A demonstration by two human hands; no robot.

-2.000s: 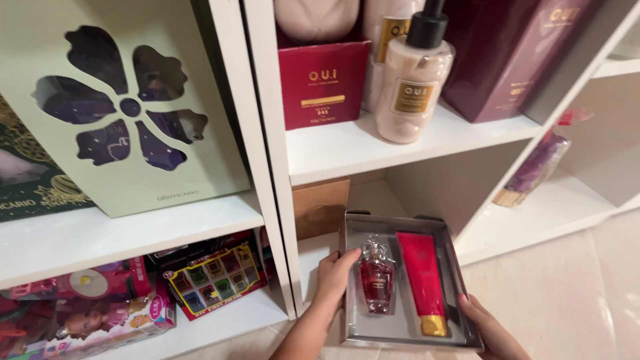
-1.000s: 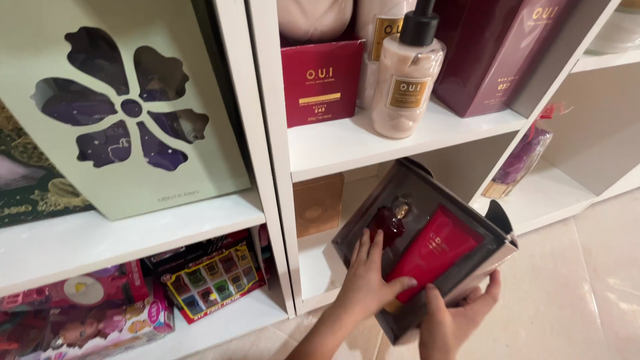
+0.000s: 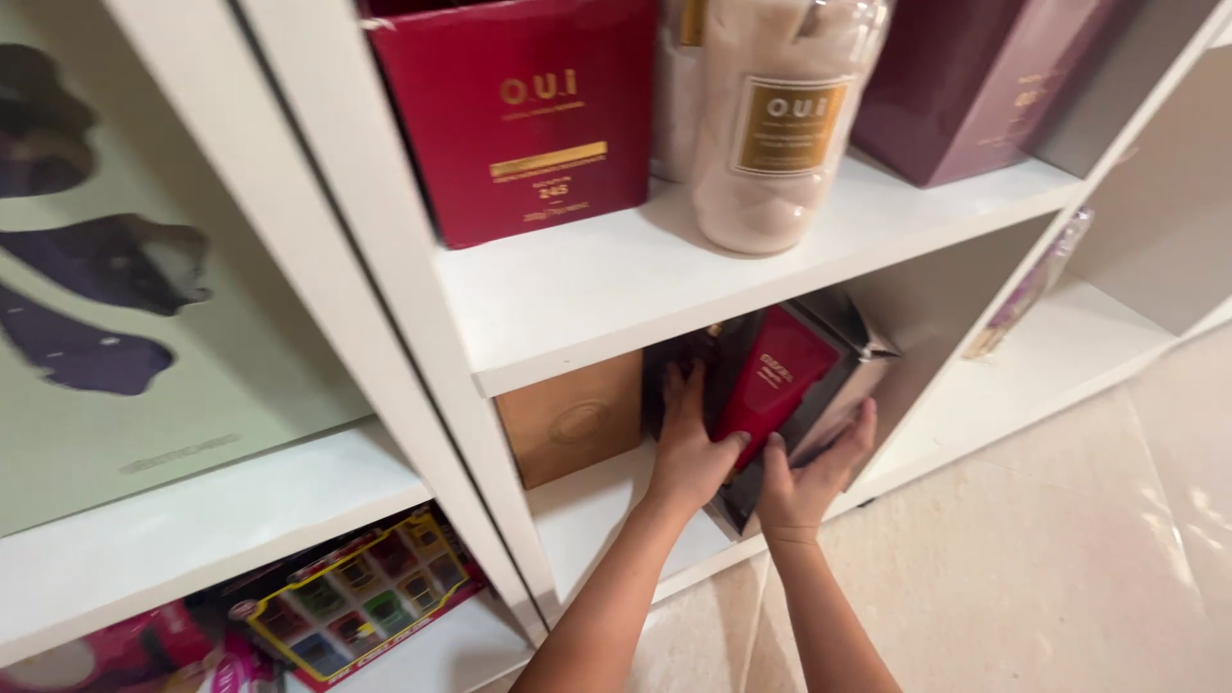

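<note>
An open grey gift box [image 3: 837, 399] stands tilted inside the lower shelf compartment, holding a red squeeze tube [image 3: 778, 375] with a gold cap. My left hand [image 3: 688, 448] reaches over the box's left part, its thumb on the tube and its fingers over the dark area where the perfume bottle lies, mostly hidden. My right hand [image 3: 813, 476] grips the box's right side wall from outside, the thumb near the tube's lower end. A brown cardboard box [image 3: 573, 419] stands left of the gift box, at the back of the same compartment.
Above is a white shelf board [image 3: 770, 260] with a dark red box [image 3: 529, 125], a pump lotion bottle [image 3: 770, 125] and a purple box [image 3: 972, 96]. A white upright divider [image 3: 385, 289] stands left. Boxed toys [image 3: 366, 597] lie lower left; a wrapped item [image 3: 1035, 289] is at right.
The gift box, held low in front of the shelf two seconds ago, has been tilted up and moved into the lower compartment. My left hand has shifted from its edge onto the contents. The view has moved closer.
</note>
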